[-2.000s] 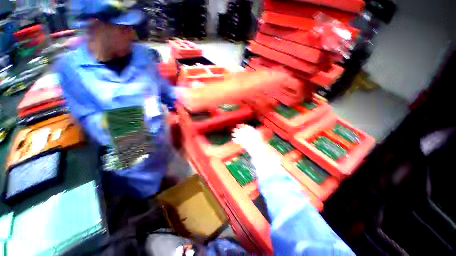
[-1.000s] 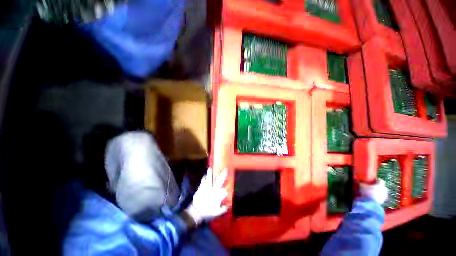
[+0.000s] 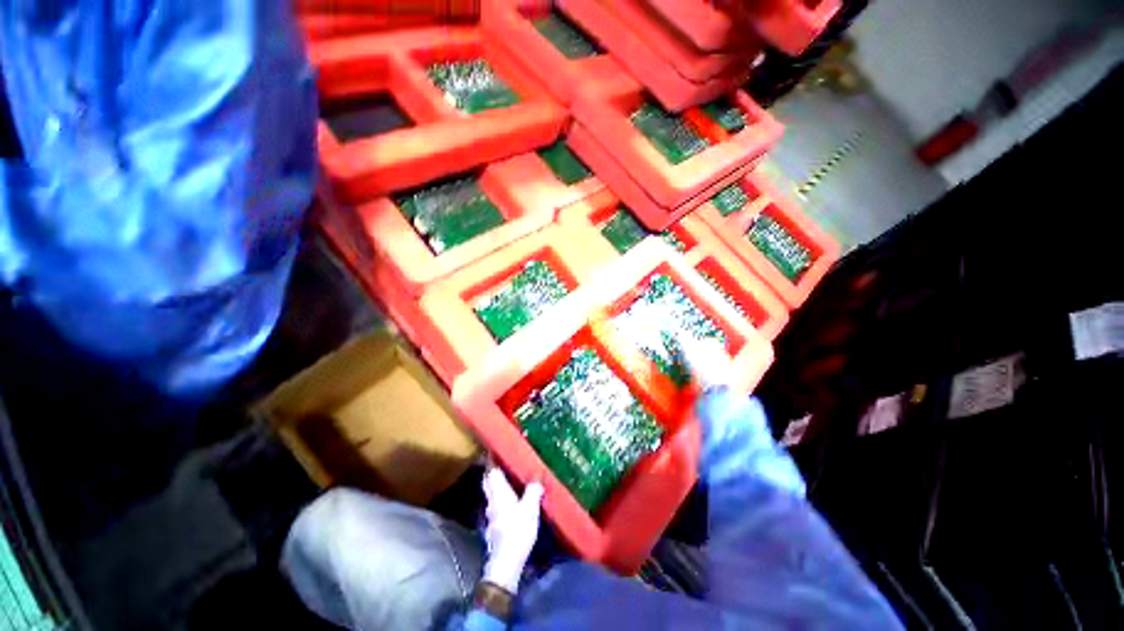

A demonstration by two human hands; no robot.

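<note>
A red-orange foam tray (image 3: 561, 524) with two pockets lies tilted on top of other trays, close in front of me. Each pocket holds a green circuit board (image 3: 589, 425) crowded with parts. My left hand (image 3: 509, 524), in a white glove, is at the tray's near left side, fingers up and thumb apart. My right hand (image 3: 708, 365) is blurred and partly hidden by its blue sleeve. It is at the tray's right side by the right pocket and appears to grip the frame there.
More foam trays (image 3: 444, 142) with boards lie beyond, some stacked higher at the back. An open cardboard box (image 3: 376, 419) is on the floor at left. A person in a blue smock (image 3: 154, 185) stands at upper left. Dark racks with labels (image 3: 986, 382) are at right.
The two-pocket tray that my right hand was touching at the right has moved left onto the near trays. My view has turned, and my left hand is now beside this tray.
</note>
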